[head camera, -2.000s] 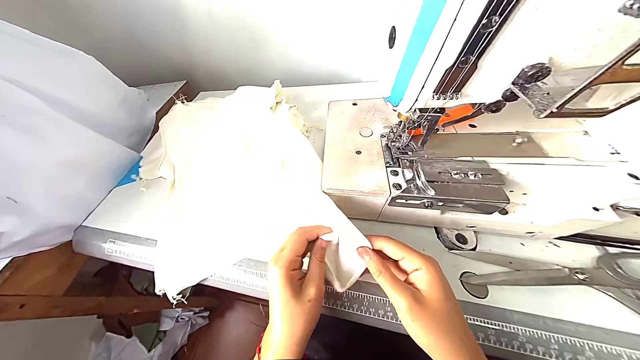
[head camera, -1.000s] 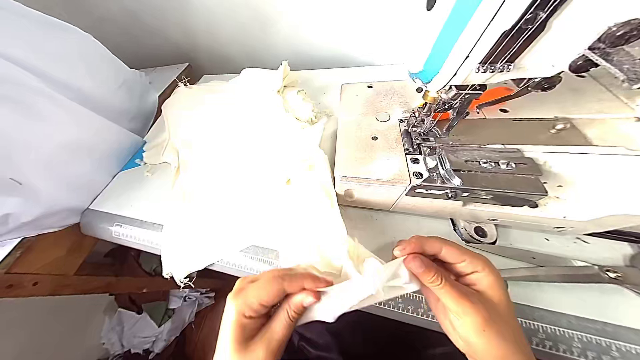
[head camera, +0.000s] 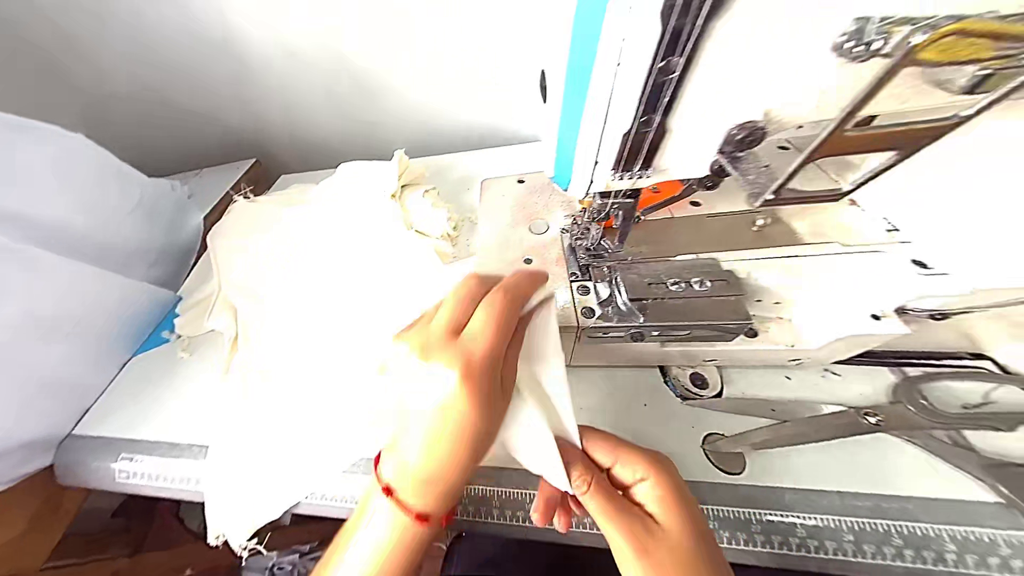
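Observation:
A large piece of cream-white fabric (head camera: 296, 320) lies bunched over the left part of the sewing table and hangs past its front edge. My left hand (head camera: 456, 360), a red beaded cord at its wrist, grips the fabric's upper right part close to the sewing machine's needle area (head camera: 592, 240). Lower down, my right hand (head camera: 624, 496) pinches the fabric's lower corner between thumb and fingers, above the ruler tape (head camera: 760, 524) on the table edge. The cloth is stretched between both hands, left of the presser foot and not under it.
Large metal scissors (head camera: 848, 420) lie open at the right, in front of the machine bed. White cloth (head camera: 72, 320) hangs at the far left. A wire-like metal frame (head camera: 880, 152) stands at the upper right. Grey fabric scraps (head camera: 284, 560) are below the table edge.
My left hand has moved up and toward the needle area with the fabric. The cloth between my hands, bunched low near the table edge a second ago, is now spread out and taut.

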